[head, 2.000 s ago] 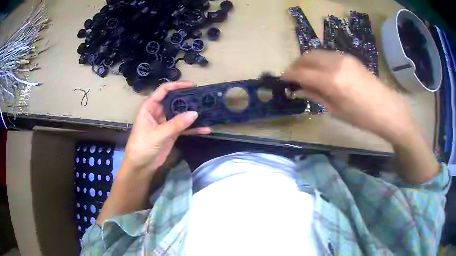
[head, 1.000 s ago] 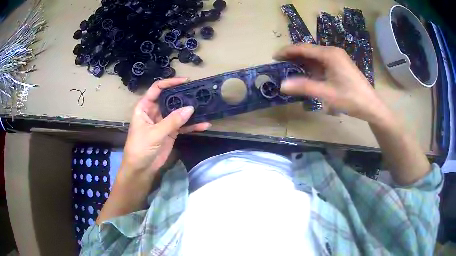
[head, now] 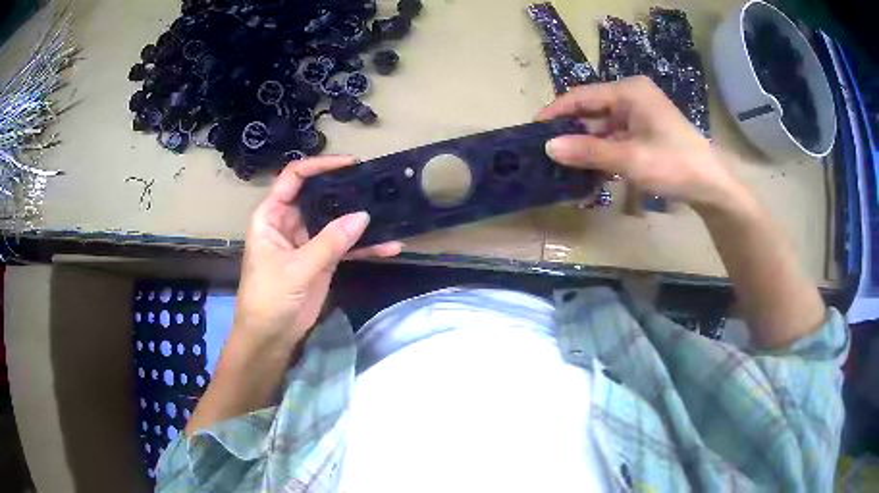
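A long black front panel [head: 424,220] is held up, slightly tilted, above the table's front edge. Its large centre hole is open and shows the tan table. Dark round button caps [head: 506,163] fill the smaller holes on both sides; the rightmost is partly hidden by fingers. My left hand [head: 294,246] grips the panel's left end, thumb on the near face. My right hand [head: 631,140] holds the right end between thumb and fingers. A large heap of black button caps [head: 255,72] lies at the back left.
Dark circuit boards [head: 655,63] lie in strips behind my right hand. A white bowl [head: 759,116] with black pieces stands at right. Silvery wire leads [head: 31,125] fan out at far left. An open carton [head: 92,376] below the table edge holds panels with round holes [head: 166,361].
My right hand has brought a button cap into the holes right of centre and now grips the panel's end. The open hole there is filled. The view has shifted slightly.
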